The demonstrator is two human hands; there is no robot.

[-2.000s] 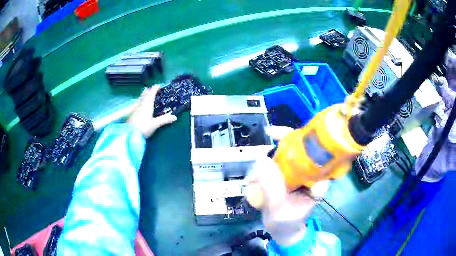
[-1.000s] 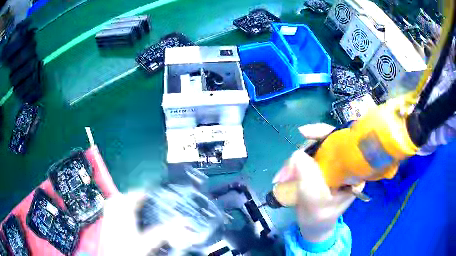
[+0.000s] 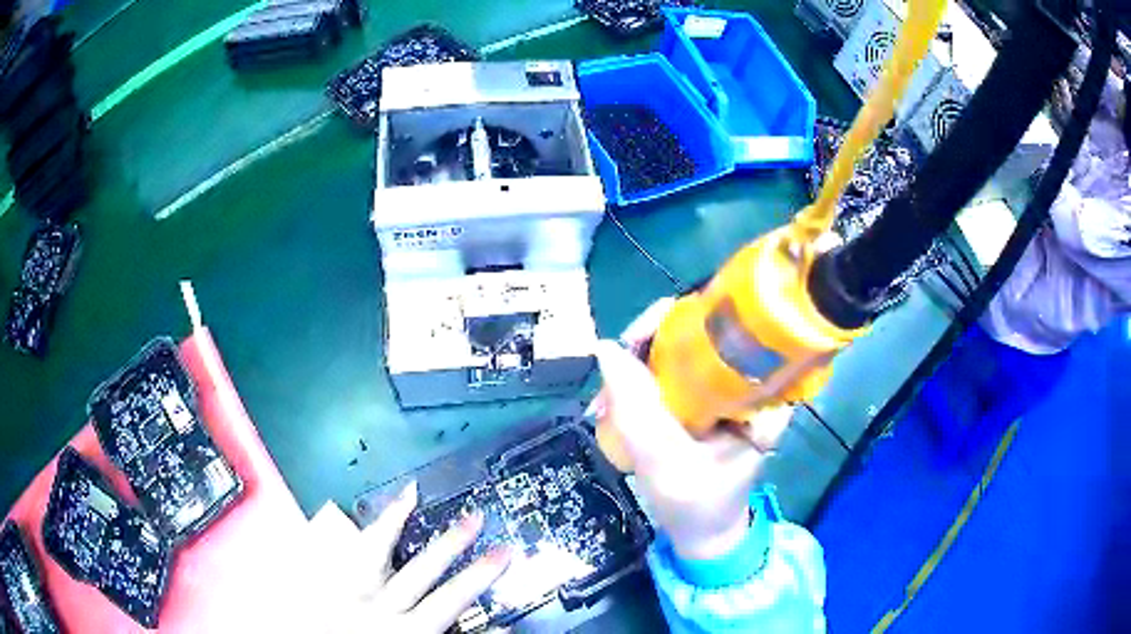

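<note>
My right hand (image 3: 688,464) is shut on the orange-yellow electric screwdriver (image 3: 744,347), held just right of the screw feeder (image 3: 490,229). The screwdriver's tip is hidden by my hand. A circuit board (image 3: 533,526) lies in its black housing (image 3: 620,502) on the dark fixture (image 3: 385,495), in front of the feeder. My left hand (image 3: 416,576) lies with fingers spread on the board's left part. It is overexposed and partly cut off by the lower edge.
Units with boards (image 3: 168,434) lie on the pink mat (image 3: 242,421) at left. Blue bins (image 3: 744,93), one holding dark screws, stand behind the feeder. Black housings (image 3: 292,31) are stacked at the far side. Grey fan boxes (image 3: 924,93) and another person's sleeve (image 3: 1054,279) show at right.
The board unit, blurred in my left hand one second ago, now lies in the housing area before the feeder. The screwdriver has moved left, towards the feeder. The view has shifted.
</note>
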